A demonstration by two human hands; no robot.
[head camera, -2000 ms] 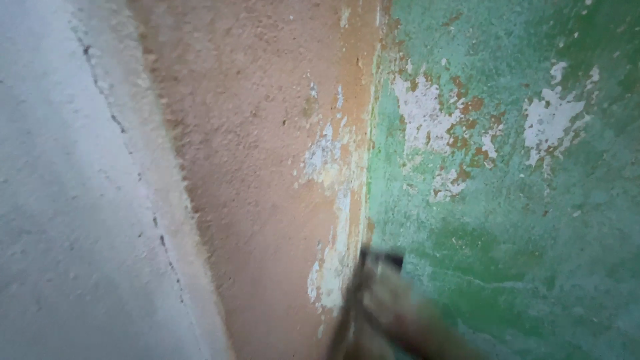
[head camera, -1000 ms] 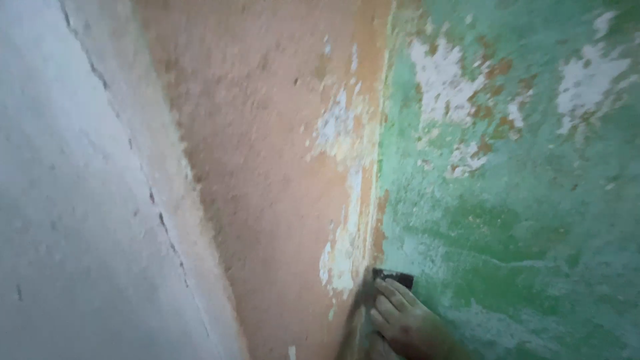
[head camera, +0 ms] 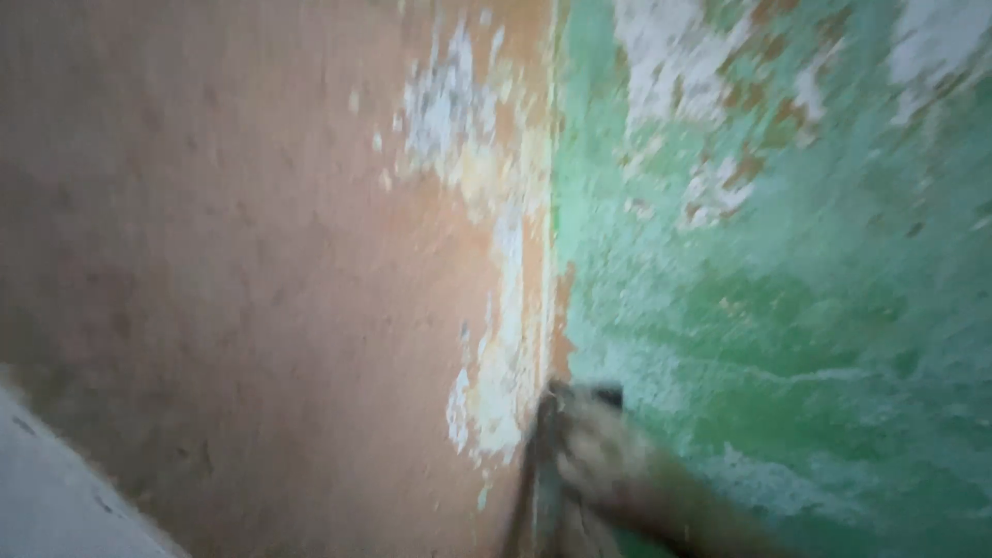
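My right hand [head camera: 608,457], blurred, comes in from the lower right. Its fingers are closed on a dark, flat scraper blade [head camera: 611,394], one corner of which shows past them. Hand and blade are at the corner where a pinkish-tan wall [head camera: 310,294] meets a green-painted wall [head camera: 759,333]. A dark, blurred strip, perhaps shadow, runs down to the left of the fingers. How the blade touches the surface is hidden. My left hand cannot be made out.
Pale patches of bare or flaked paint [head camera: 508,372] run along the tan side of the corner. More whitish patches [head camera: 674,70] mark the upper green wall. A greyish-white surface [head camera: 54,480] with small cracks fills the lower left.
The view has shifted, so the corner appears closer and the white surface takes up less of the frame. My right hand stays low at the corner with the scraper.
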